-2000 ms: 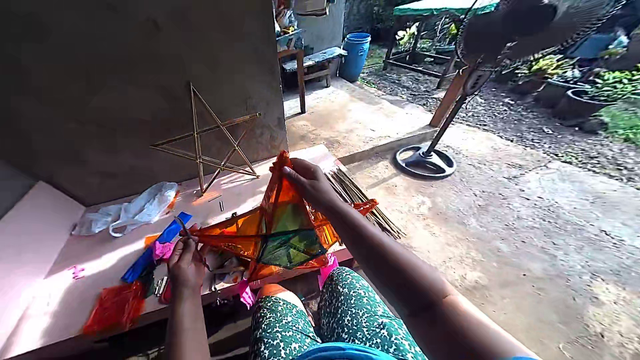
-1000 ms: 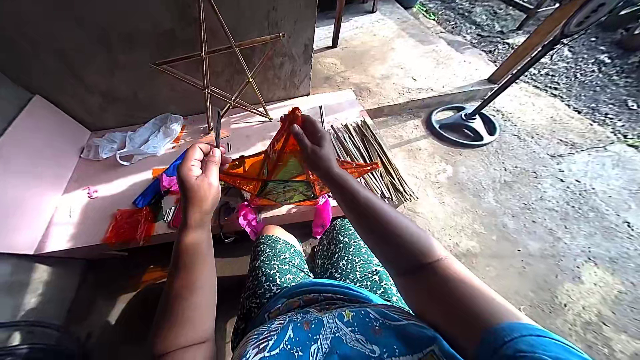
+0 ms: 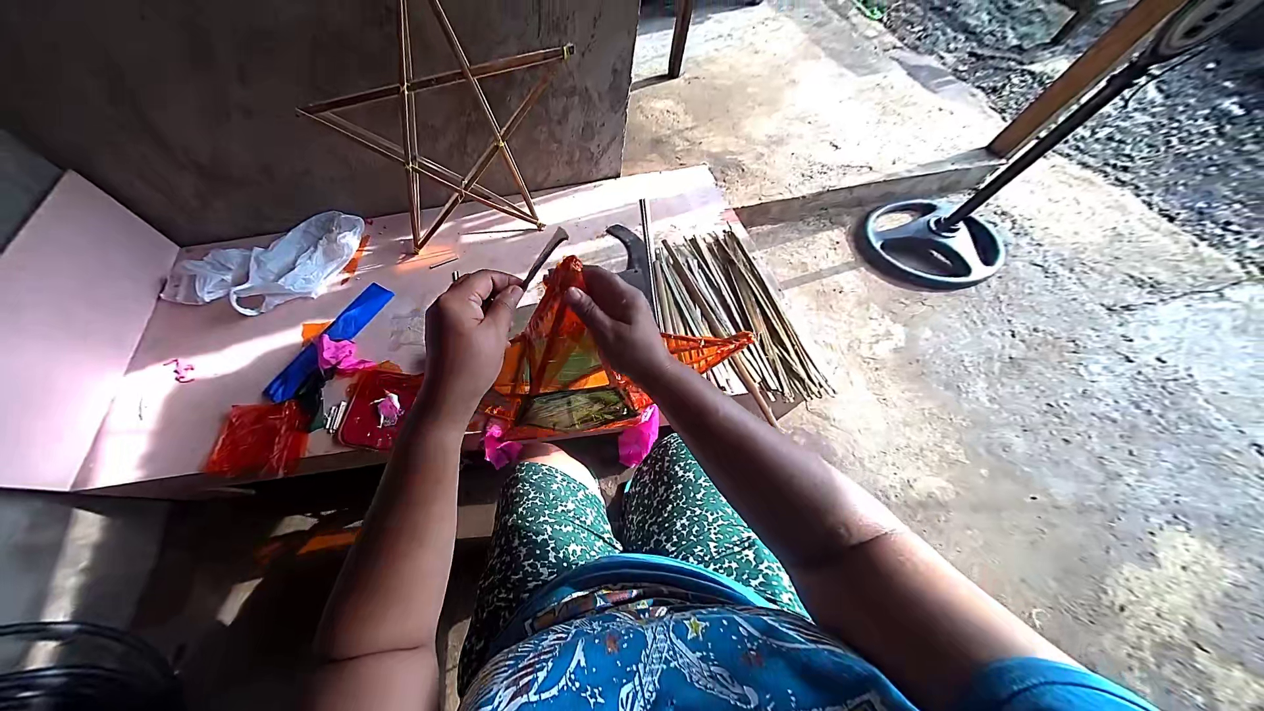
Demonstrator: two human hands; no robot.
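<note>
An orange cellophane-covered star lantern with a green middle lies over the bench's front edge, above my lap, with pink tufts at its lower points. My right hand pinches its top point. My left hand holds a thin dark tool, perhaps a small blade, between thumb and fingers, its free end pointing up, just left of that point. Behind my hands a bare bamboo star frame leans against the wall.
On the pink bench are a white plastic bag, blue strips, red-orange cellophane, a red tray, a dark curved blade and bamboo sticks. A round stand base is on the concrete at right.
My left hand has risen from low beside the blue strips to near the lantern's top, the thin tool now showing in it. My right hand still grips the top point. The view has tilted down.
</note>
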